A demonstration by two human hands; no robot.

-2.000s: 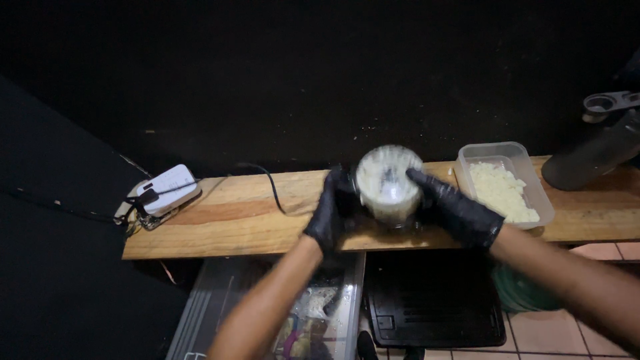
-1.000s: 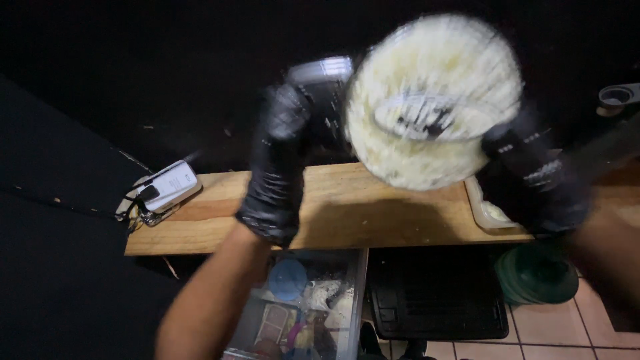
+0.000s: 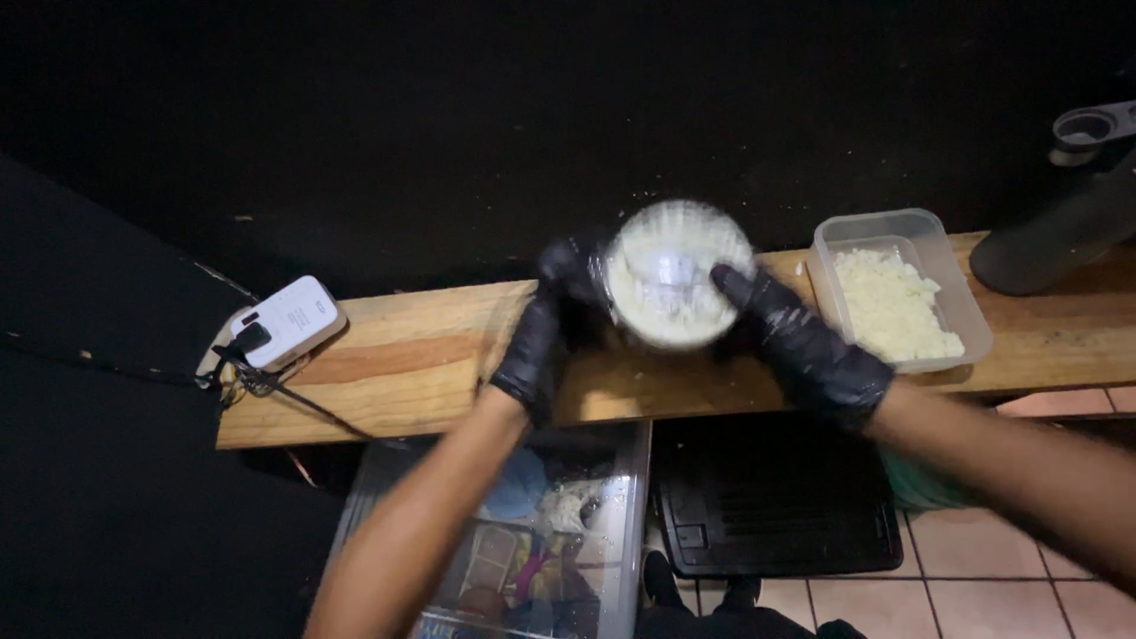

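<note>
My left hand (image 3: 555, 324), in a black glove, grips the left side of a round clear container (image 3: 679, 275) with white, crumbly food inside. Black-gloved too, my right hand (image 3: 799, 342) holds its right side, the thumb lying over the near face. The container is blurred and sits over the wooden shelf; whether it touches the wood I cannot tell. Right of it stands a rectangular plastic tub (image 3: 972, 324), uncovered, with pale crumbled food (image 3: 892, 306) in it. White residue marks the right glove.
A white plug-in device (image 3: 297, 324) with cables lies at the left end of the wooden shelf (image 3: 399, 355). At the right are a dark cylinder (image 3: 1038, 248) and a gray ring-shaped holder (image 3: 1083, 129). Below stand a clear-lidded bin (image 3: 635, 532) and a black case (image 3: 781, 524).
One second ago the round container was raised close to the camera; now both hands hold it lower, over the shelf. The left hand, apart from it then, is back on its side.
</note>
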